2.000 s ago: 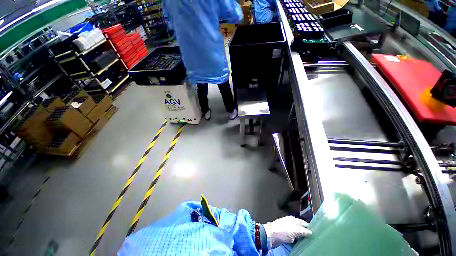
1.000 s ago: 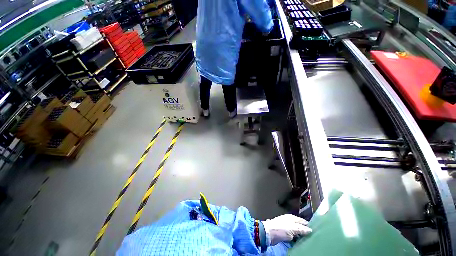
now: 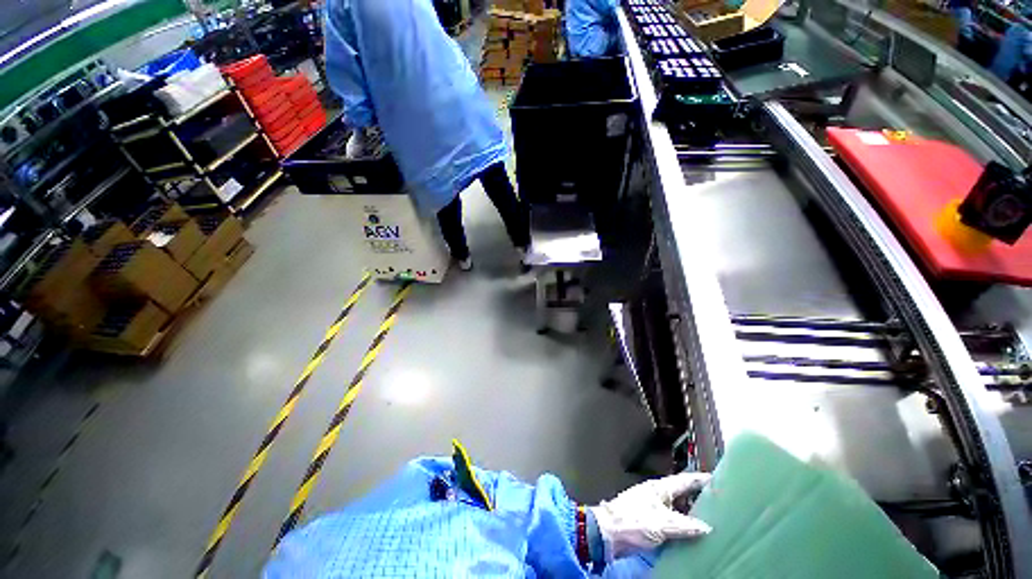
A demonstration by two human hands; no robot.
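Note:
A pale green sheet (image 3: 792, 520) lies tilted at the bottom right, in front of the conveyor and cut off by the lower edge. My left hand (image 3: 654, 516), in a white glove with a beaded bracelet at the wrist, holds the sheet's left edge between thumb and fingers. Whether it is one sheet or a stack I cannot tell. My right hand is not in view. A yellow and dark strip (image 3: 471, 475) is on my blue left sleeve.
The conveyor rail (image 3: 693, 305) runs away ahead. Beyond lie circuit boards with white-topped parts (image 3: 677, 51). A red board (image 3: 922, 198) with a black fan (image 3: 998, 204) is at right. A person (image 3: 424, 102) stands by the AGV cart (image 3: 396, 235). Cartons (image 3: 136, 283) stand at left.
The person ahead has moved left from the black bin to the AGV cart and now reaches into its bin. My left hand stays on the green sheet, its fingers slightly shifted.

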